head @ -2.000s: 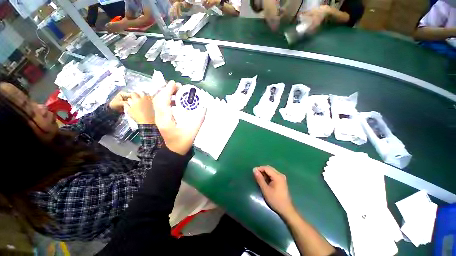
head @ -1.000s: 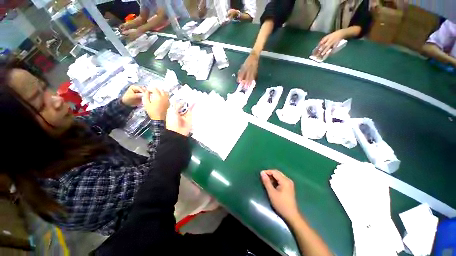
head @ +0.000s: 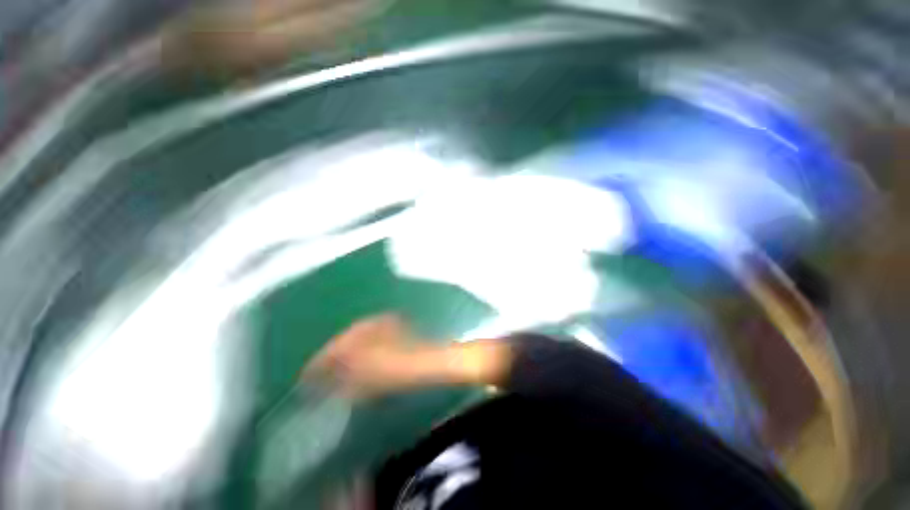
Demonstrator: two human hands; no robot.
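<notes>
The frame is heavily blurred. My right hand [head: 374,359] in a black sleeve reaches in from the lower right, over the green bench [head: 299,294]. Its fingers are smeared, so their grip cannot be told. A white fanned stack of inserts [head: 509,239] lies beyond the hand. A large white blur [head: 150,388] at left cannot be told apart into items. My left hand is not clearly seen; only a faint pinkish smudge shows at the bottom edge.
A blue bin [head: 688,199] with pale contents stands at the upper right. Another blue thing [head: 664,359] is below it. Brown cardboard edges [head: 823,369] show at far right. A whitish rail [head: 339,75] curves across the top.
The view has swung to the right; the blue bin and cardboard now show and the left neighbour is out of view. My left hand, at the white box pile before, is no longer clearly seen.
</notes>
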